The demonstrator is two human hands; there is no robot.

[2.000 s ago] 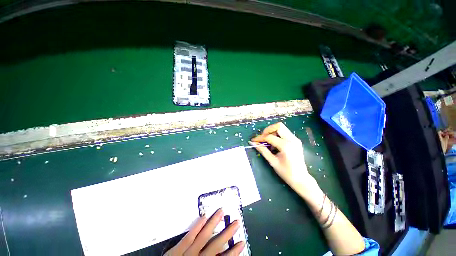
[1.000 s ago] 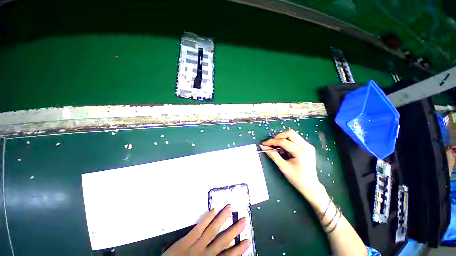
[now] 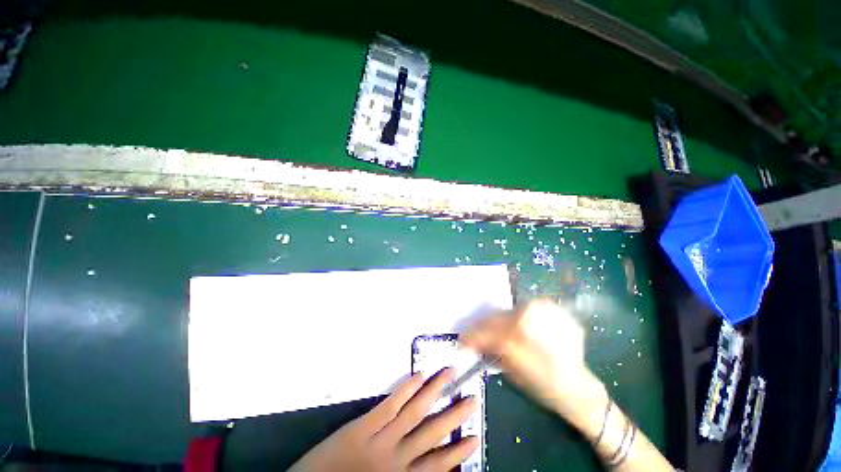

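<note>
A phone middle frame (image 3: 438, 350) with a black rim and pale inside lies at the lower middle, partly over a white paper sheet (image 3: 295, 341) and cut off by the lower edge. My left hand (image 3: 406, 429) lies flat over it with fingers spread, hiding much of it. My right hand (image 3: 539, 350) is motion-blurred just right of the frame's upper end. It pinches thin tweezers (image 3: 468, 376) that slant down over the frame towards my left fingers. Whether the tip holds a part cannot be told. Tiny pale parts (image 3: 543, 257) are scattered on the green bench above my right hand.
A blue bin (image 3: 724, 249) with pale pieces stands at the right on black trays (image 3: 682, 359), with more frames (image 3: 724, 383) below it. A whitish rail (image 3: 304, 182) separates the bench from the green conveyor, which carries spaced frames (image 3: 390, 103). A red patch (image 3: 203, 454) shows at the lower left.
My right hand has moved from the scattered parts down and left to the frame, with the tweezers. My left hand still rests on the frame. The whole view has shifted and turned slightly.
</note>
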